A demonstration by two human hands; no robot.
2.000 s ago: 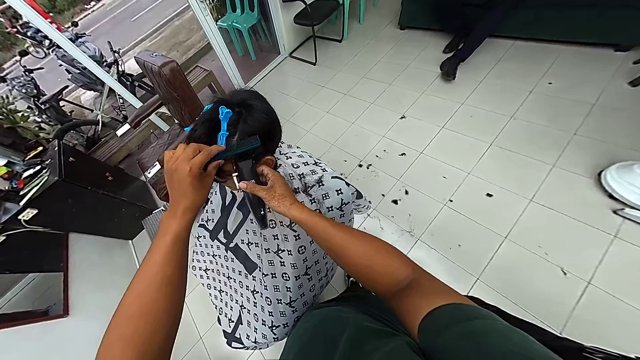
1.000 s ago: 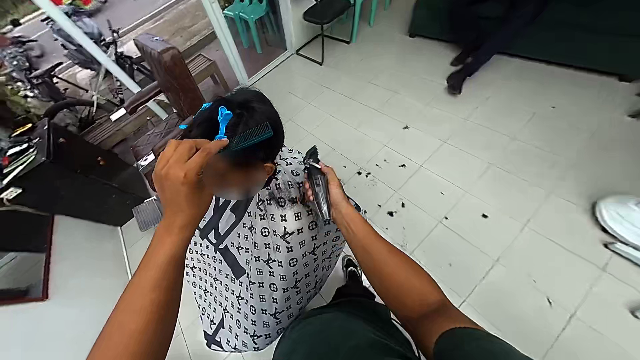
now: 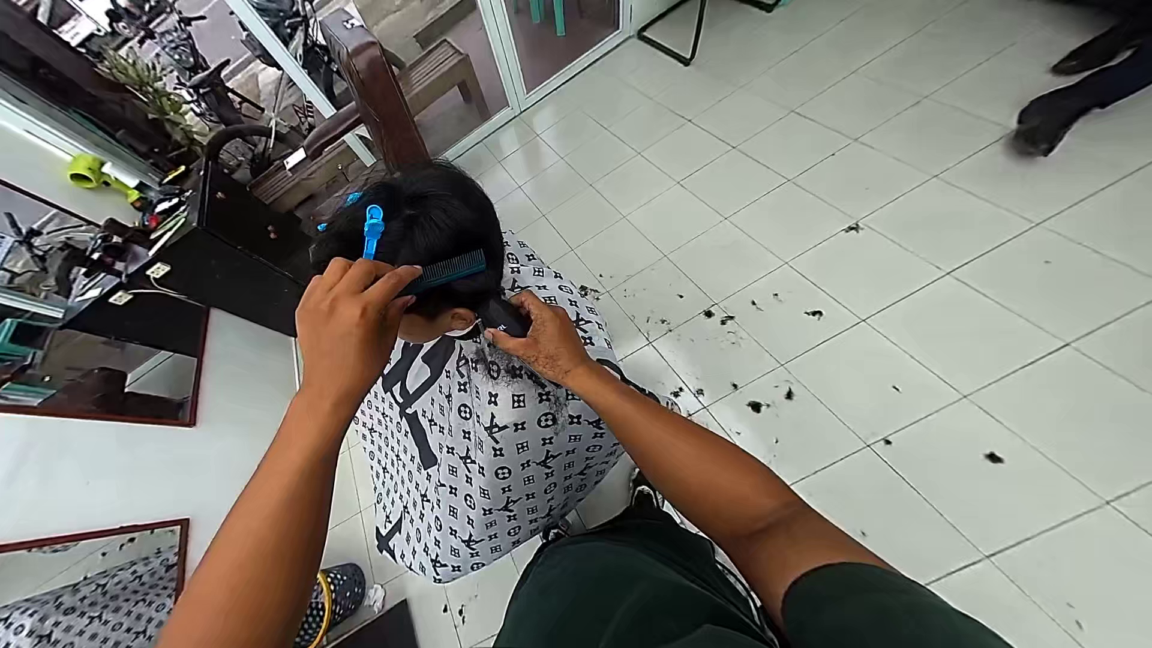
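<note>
A seated person's dark hair (image 3: 432, 207) carries a blue sectioning clip (image 3: 373, 232) on top, with more blue clips at the far side. My left hand (image 3: 351, 315) grips a dark teal comb (image 3: 450, 271), which lies against the side of the hair above the ear. Below it, near the ear and neck, my right hand (image 3: 540, 337) holds black hair clippers (image 3: 504, 317), whose blade end is hidden. A white patterned barber's cape (image 3: 504, 450) covers the person's body, and cut hair lies on its shoulder.
Hair clippings (image 3: 756, 407) dot the tiled floor to the right. A black cabinet (image 3: 243, 225) and framed mirrors (image 3: 99, 369) line the left side. A brown padded chair back (image 3: 378, 90) rises beyond the head. Another person's shoe (image 3: 1039, 130) is at the upper right.
A second ago my right hand held the clippers away from the head, to the right; now they are back by the ear and neck. My left hand keeps the comb at the hair. The view has shifted.
</note>
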